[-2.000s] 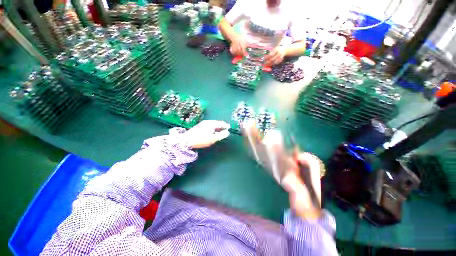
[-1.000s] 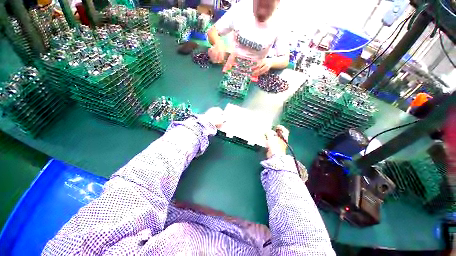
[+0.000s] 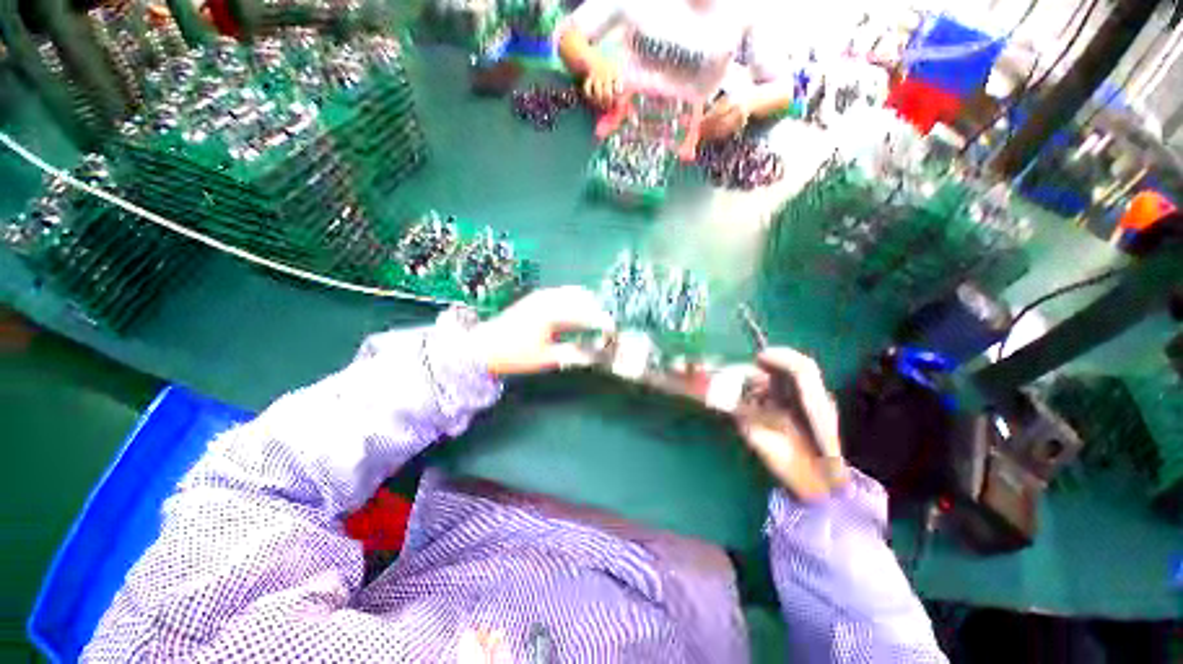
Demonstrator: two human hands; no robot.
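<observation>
A blurred circuit board (image 3: 662, 374) is held between my hands above the bench, seen nearly edge-on. My left hand (image 3: 551, 333) grips its left end. My right hand (image 3: 791, 415) is at its right end with the dark soldering iron, whose thin tip (image 3: 751, 324) points up and away. Whether the right fingers grip the board too is blurred. A pale strand, likely solder wire (image 3: 234, 250), curves from the left edge to my left wrist. A populated board (image 3: 655, 296) lies just beyond, and another populated board (image 3: 461, 260) lies to its left.
Tall board stacks stand left (image 3: 273, 169) and right (image 3: 895, 247). A dark soldering station (image 3: 992, 461) is at right. A person's hands (image 3: 727, 117) opposite are by a board (image 3: 632, 169) and dark component piles (image 3: 740, 162). A blue bin (image 3: 110, 519) is lower left.
The board's broad pale face showed a second ago; now it is nearly edge-on and closer to me. The populated board beyond shows again. The pale strand now shows at left.
</observation>
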